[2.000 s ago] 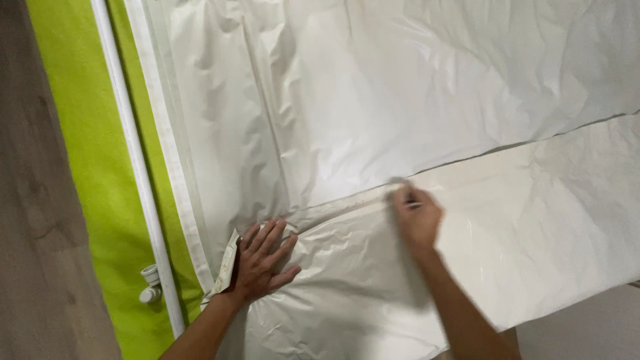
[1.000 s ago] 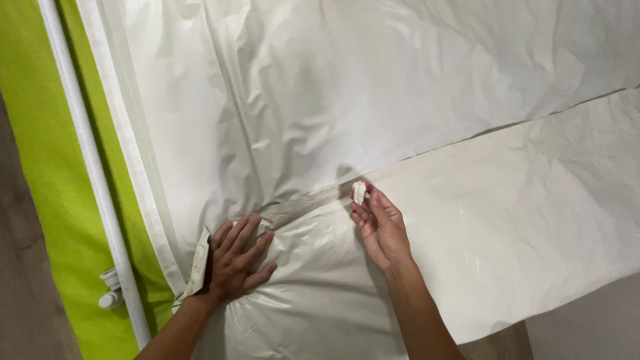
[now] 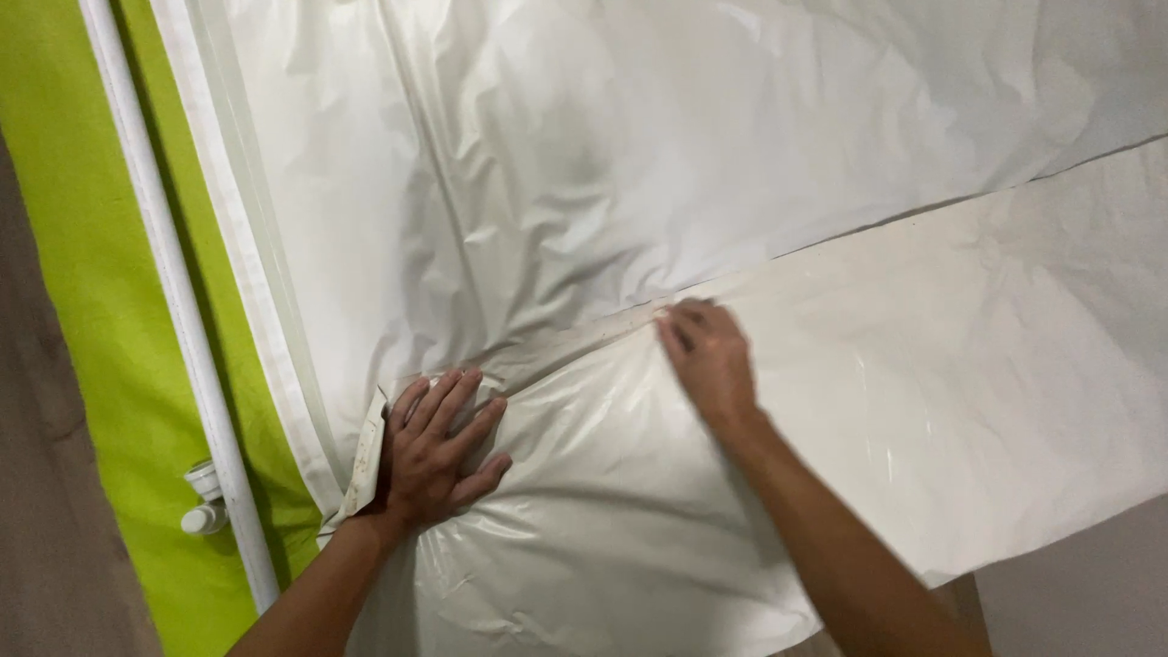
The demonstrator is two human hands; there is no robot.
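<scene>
A wrinkled white plastic sheet is spread out, with a long seam or fold running across it to the upper right. My left hand lies palm down on the sheet with its fingers apart, beside a turned-up stained corner flap. My right hand is at the seam, fingers bent together and slightly blurred. Whatever is between its fingertips is mostly hidden, though a small pale bit shows there. Creases fan out in the sheet from around my left hand.
Left of the sheet, a white tube lies on bright green cloth. White plastic fittings sit against the tube. Wooden floor shows at the far left, and a grey surface at the lower right.
My right hand, turned up with a small crumpled whitish piece in its fingers one second ago, is now turned down at the seam. My left hand stays pressed on the sheet.
</scene>
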